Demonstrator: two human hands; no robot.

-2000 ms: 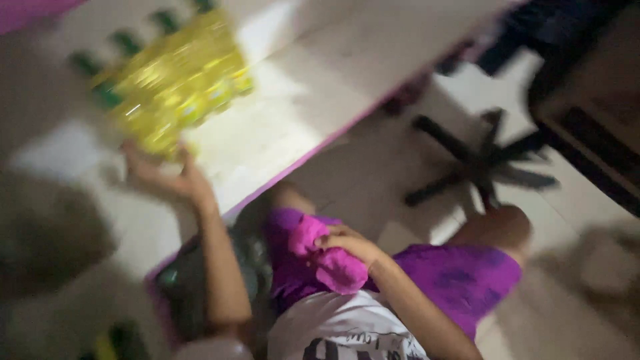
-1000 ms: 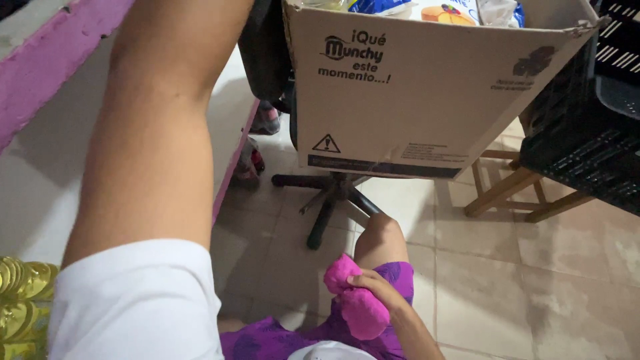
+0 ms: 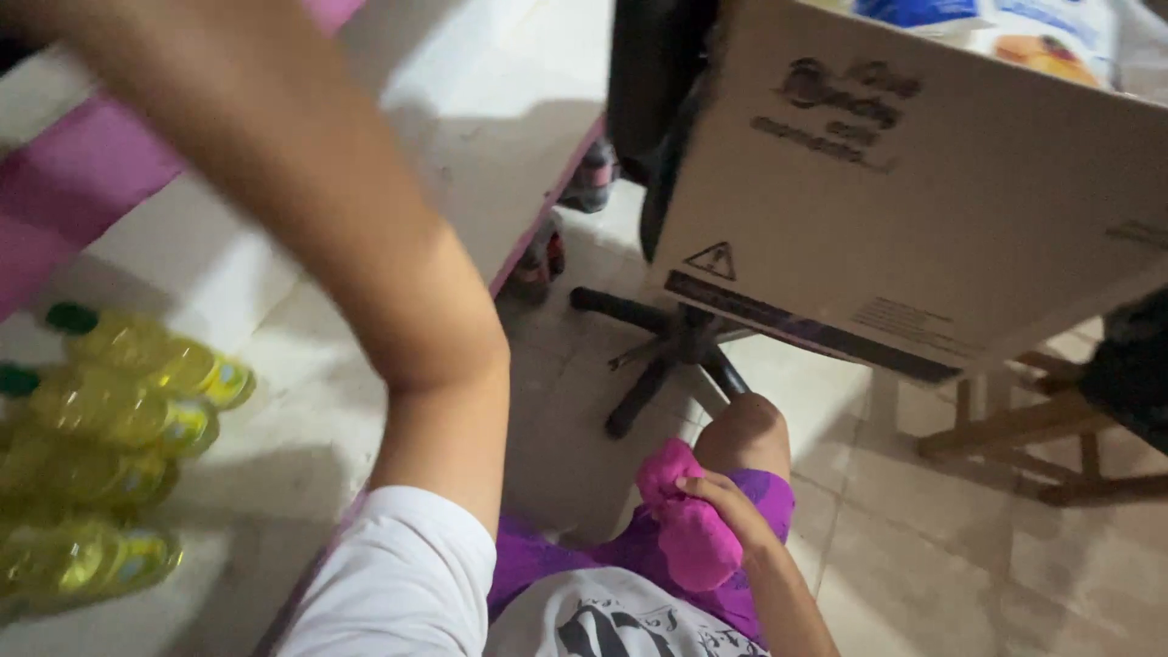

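Observation:
My right hand (image 3: 721,506) grips a bunched bright pink cloth (image 3: 693,534) over my lap, above the purple shorts. My left arm reaches up and to the left across the view, and its hand lies outside the frame. Below that forearm, several bottles of yellow liquid (image 3: 119,406) with green caps lie on their sides on the white shelf surface (image 3: 292,493). They are nearest to my left arm's side of the view.
A cardboard box (image 3: 894,210) with packaged goods inside stands at the upper right, over a black swivel chair base (image 3: 684,338). A wooden stool (image 3: 1022,438) is at the right. Dark bottles (image 3: 538,265) stand beyond the shelf's pink edge.
My left hand was by the yellow bottles two seconds ago; the arm now stretches to the upper left, its hand out of view. The view has shifted considerably. My right hand keeps the pink cloth.

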